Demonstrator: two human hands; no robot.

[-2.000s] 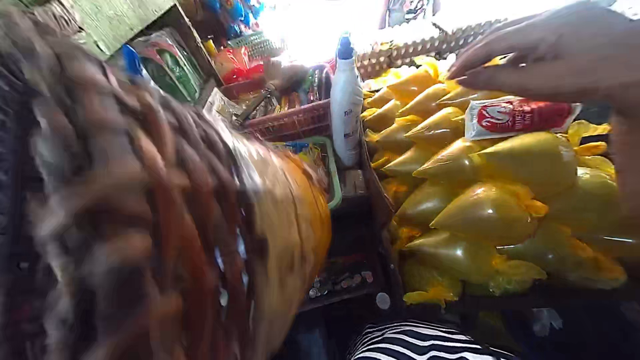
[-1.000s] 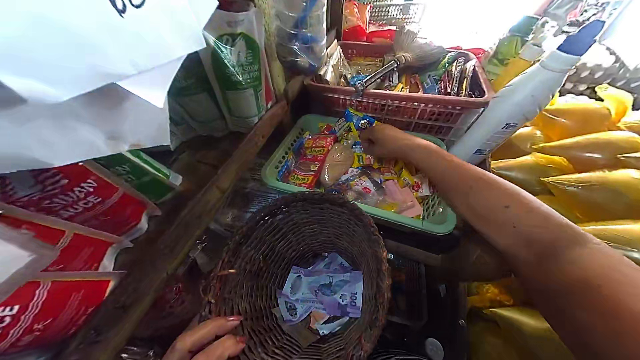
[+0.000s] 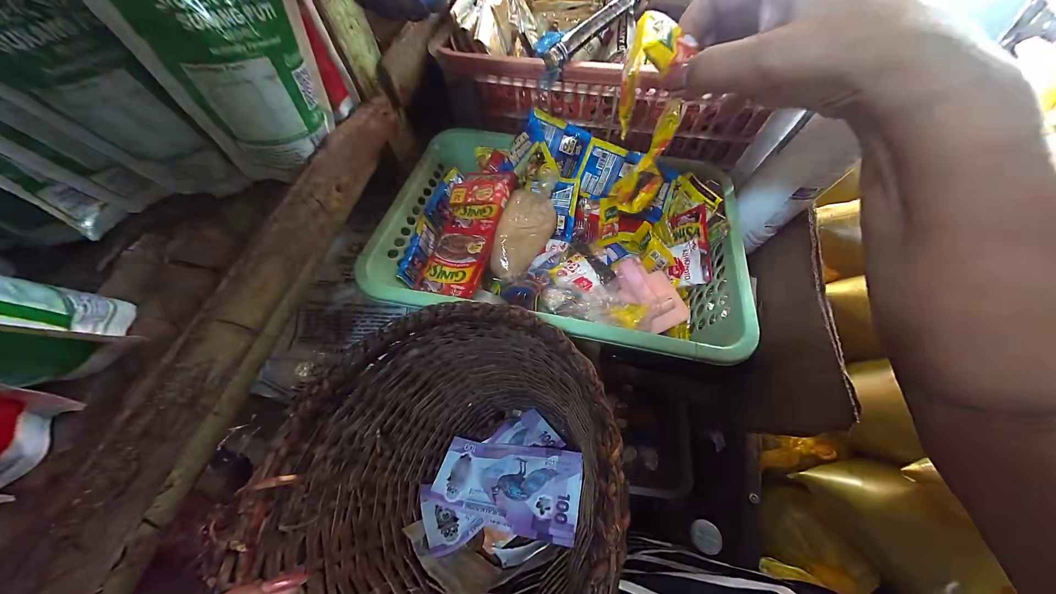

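Note:
My right hand, at the upper right, pinches a strip of small yellow seasoning sachets that dangles over a green plastic basket. In that basket lie red sachets, blue sachets, a knotted clear bag of tan powder and a pink item. Below it is a dark wicker basket with purple banknotes inside. Only fingertips of my left hand show at the bottom edge, by the wicker basket; its grip is mostly hidden.
Behind the green basket stands a red plastic basket of packets. A wooden beam runs diagonally at left, beside green and white pouches. At right are a white bottle, a cardboard edge and yellow liquid-filled bags.
My right hand has risen from the green basket and now holds the yellow sachet strip above it. The view has moved closer to the baskets.

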